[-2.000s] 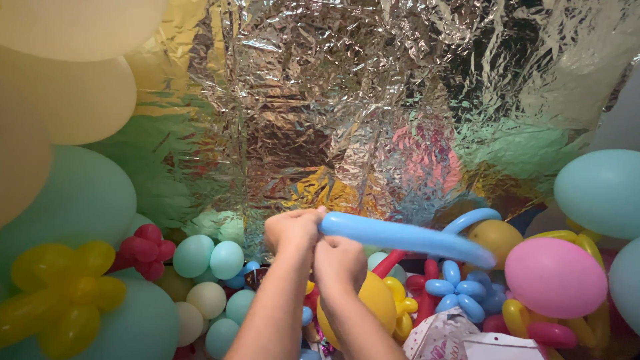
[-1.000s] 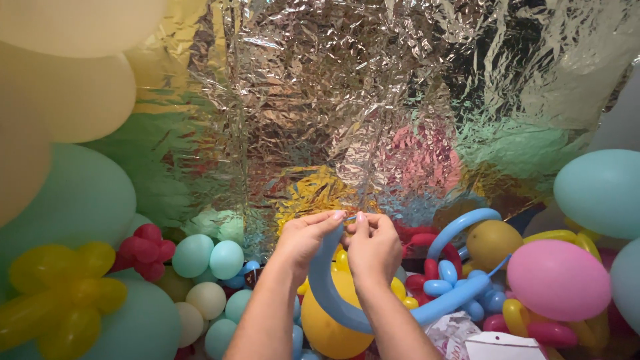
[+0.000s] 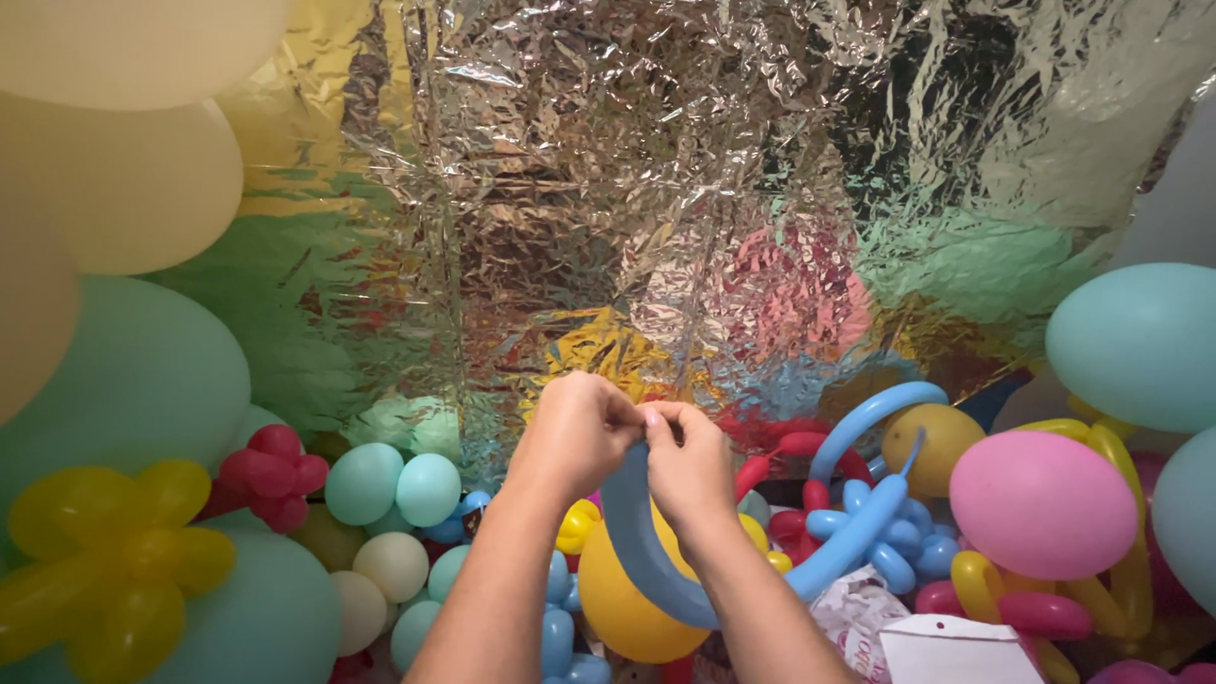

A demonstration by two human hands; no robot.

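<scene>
A long blue modelling balloon point(image 3: 655, 560) curves down from my fingertips, passes behind my right forearm and rises at the right to a thin uninflated tip. My left hand point(image 3: 584, 427) and my right hand point(image 3: 689, 465) meet at its upper end, fingertips pinched together. The exact point they pinch is mostly hidden by the fingers. Behind the curve is a round yellow balloon point(image 3: 608, 589). A blue balloon flower point(image 3: 869, 527) lies among red twisted balloons, close to the long balloon's thin end.
Crinkled metallic foil point(image 3: 608, 190) hangs ahead. Large cream balloons point(image 3: 123, 180) and teal balloons point(image 3: 142, 370) crowd the left, with a yellow balloon flower point(image 3: 142, 560). At right are a pink balloon point(image 3: 1043, 503), a teal balloon point(image 3: 1140, 347) and a white card point(image 3: 955, 651).
The blue balloon pointed right from my hands two seconds ago; it now hangs in a curve below them. My hands have come together at its end, fingertips touching.
</scene>
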